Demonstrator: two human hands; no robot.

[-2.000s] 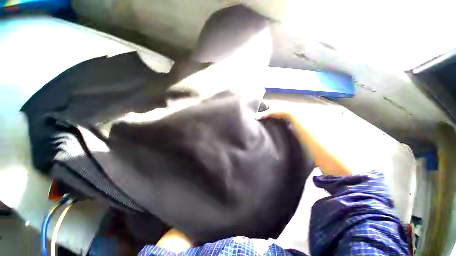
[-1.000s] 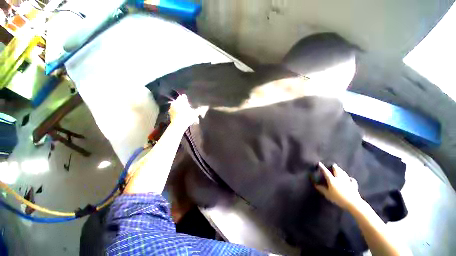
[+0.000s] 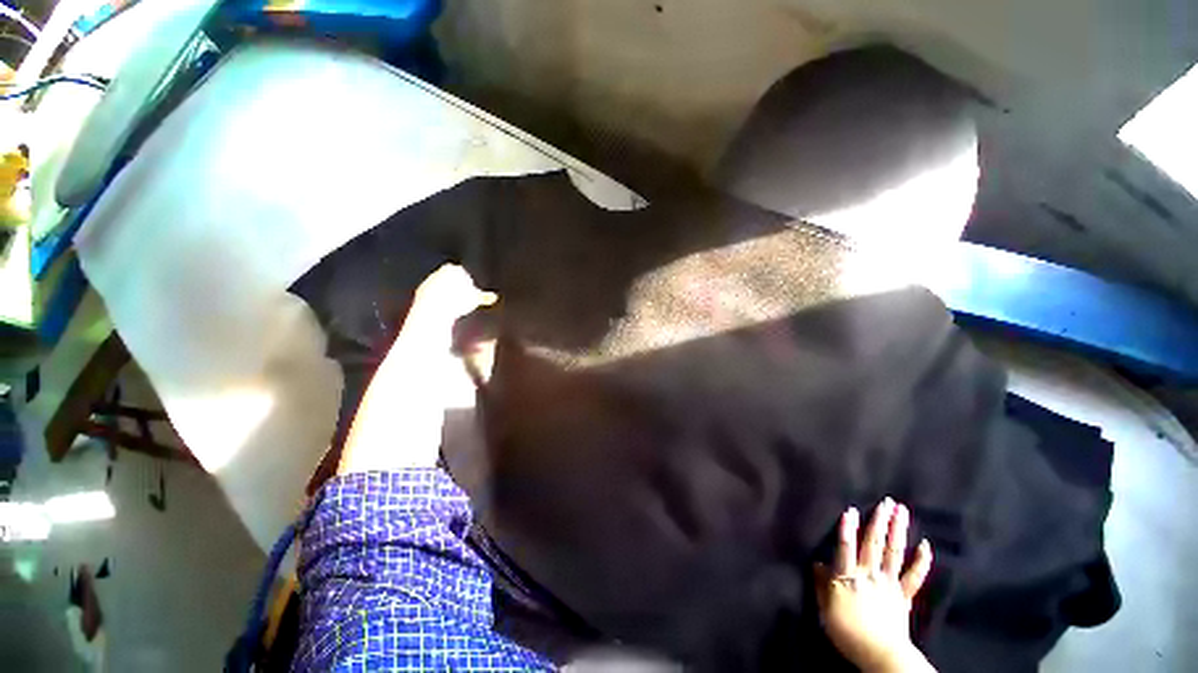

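Black cloth (image 3: 736, 447) lies wide over the pressing table, with a sunlit band across it and soft wrinkles in its middle. My left hand (image 3: 456, 313) has its fingers curled at an inner edge of the cloth, left of centre, and seems to pinch it; the fingertips are partly hidden. My right hand (image 3: 872, 588) lies flat on the cloth at the lower right with its fingers spread, holding nothing. The cloth's far rounded part (image 3: 841, 132) reaches past the table's back edge.
The white-covered table (image 3: 250, 197) shows left of the cloth. A long blue bar (image 3: 1077, 300) runs behind the table at the right. A blue hose (image 3: 269, 592) hangs beside my left sleeve. A wooden stool (image 3: 92, 401) stands on the floor at the left.
From two seconds ago, the cloth is spread flatter and my left hand has come up onto its left part. In the last second, my right hand has moved lower and flattened with fingers spread.
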